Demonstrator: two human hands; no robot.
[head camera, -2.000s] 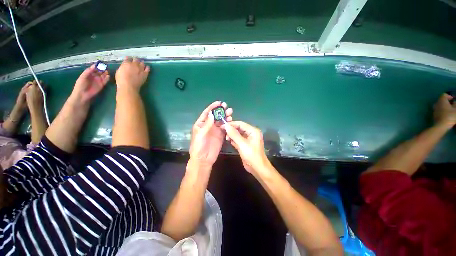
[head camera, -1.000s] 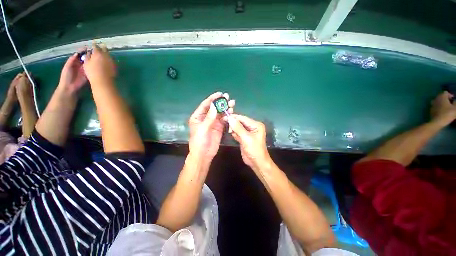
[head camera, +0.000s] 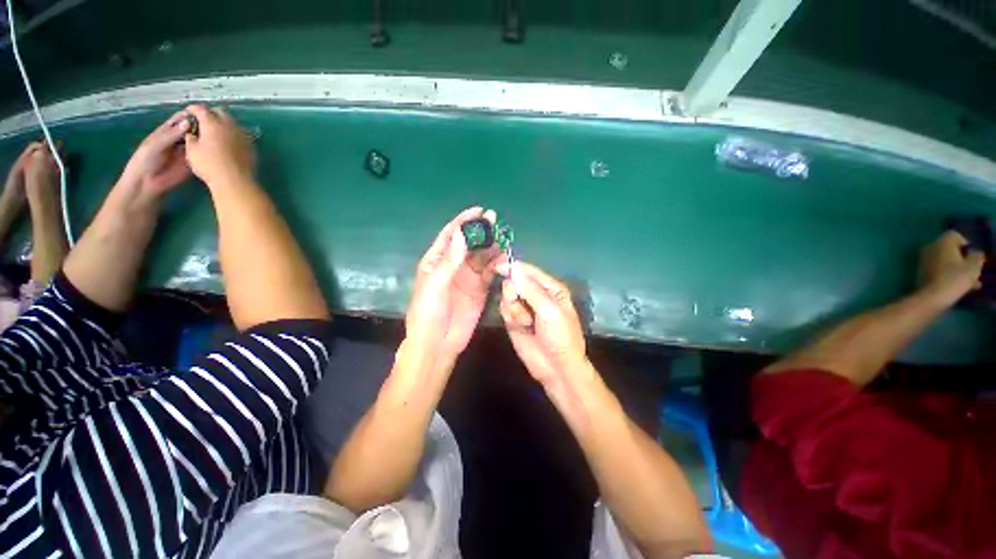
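My left hand (head camera: 446, 286) holds a small black housing (head camera: 477, 234) between thumb and fingers, its open face up with some green inside. My right hand (head camera: 543, 314) pinches a slim tool (head camera: 510, 259), held like a pen. A small green piece (head camera: 504, 236), which looks like a circuit board, shows at the tool's tip, just right of the housing. Whether it touches the housing or my left fingers cannot be told. Both hands are above the near part of the green bench surface (head camera: 666, 218).
A dark unit (head camera: 377, 163), a small pale piece (head camera: 599, 169) and a shiny clear packet (head camera: 762, 158) lie on the bench. A whitish rail (head camera: 437, 90) with a post (head camera: 734, 57) runs behind. Neighbours' arms reach in at left (head camera: 262, 240) and right (head camera: 863, 328).
The green piece now shows beside the housing at the tool's tip; before, green filled the housing. My right hand has turned slightly. The right neighbour's dark object shows more fully.
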